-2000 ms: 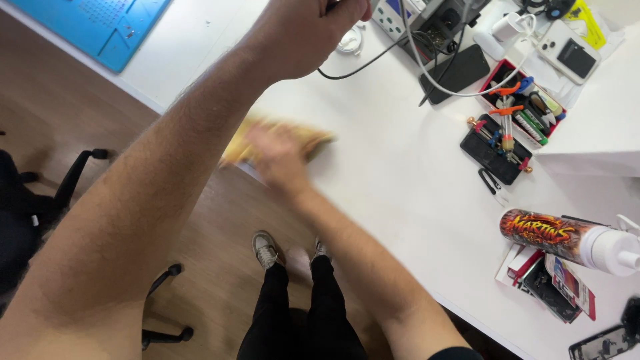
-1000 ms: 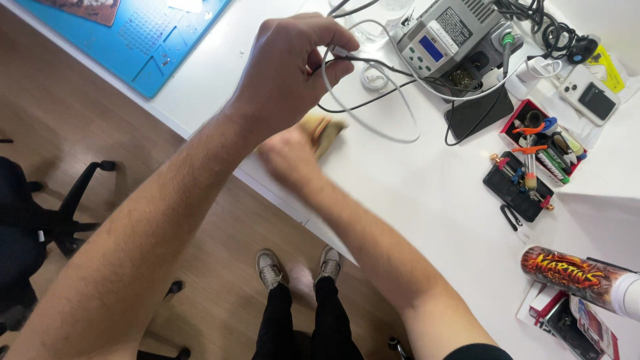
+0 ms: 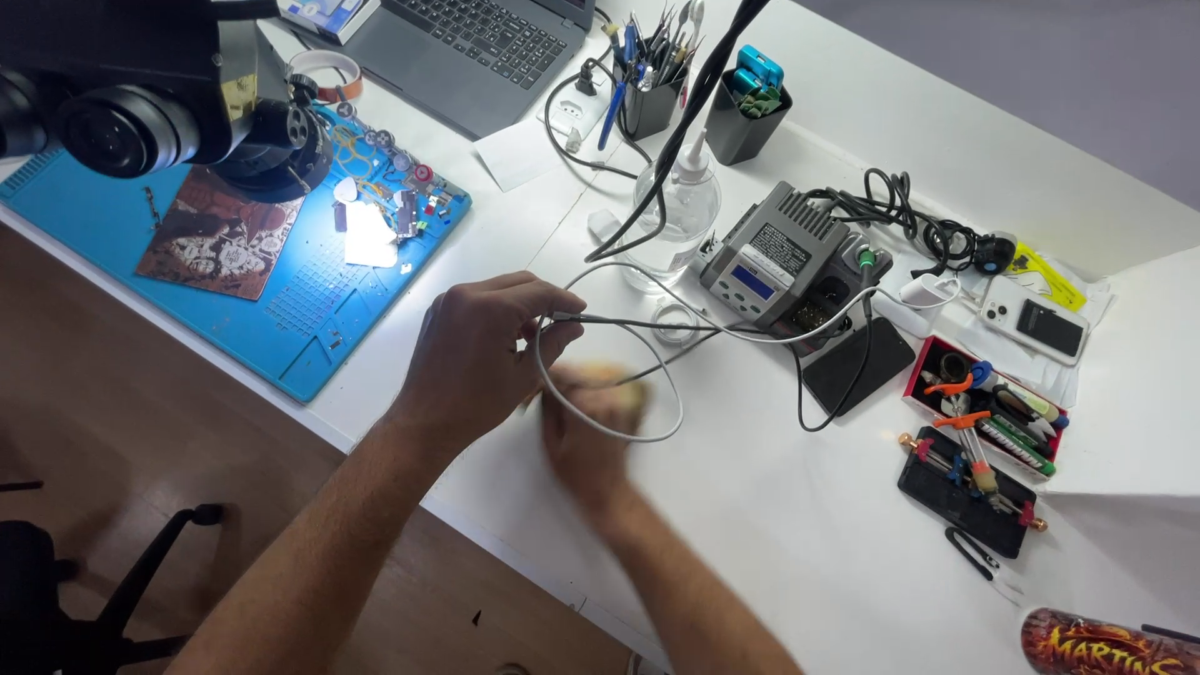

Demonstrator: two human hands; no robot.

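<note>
Between thumb and fingers my left hand [image 3: 483, 352] pinches a white cable [image 3: 670, 389] and a black cable [image 3: 647, 325], raised over the white table [image 3: 750, 525]. The white cable hangs in a loop. Beyond it, my right hand [image 3: 591, 431], blurred, presses a yellowish cloth [image 3: 614, 380] on the table top. The cloth is partly hidden by that hand and the loop. Just past the cloth are a small round clear container [image 3: 675, 322] and a clear squeeze bottle [image 3: 680, 220]. A grey soldering station [image 3: 773, 258] stands to their right.
A microscope [image 3: 141, 112] overhangs the blue repair mat [image 3: 337, 309] at left. At the back are a laptop [image 3: 469, 56] and pen cups [image 3: 750, 117]. On the right lie a black pad [image 3: 858, 366], a red tool box [image 3: 994, 408], a black holder [image 3: 970, 492] and a printed can [image 3: 1106, 647].
The view has shifted, bringing the microscope and laptop in. My right hand and the cloth have moved from the table's front edge farther onto the table. My left hand still holds the cables.
</note>
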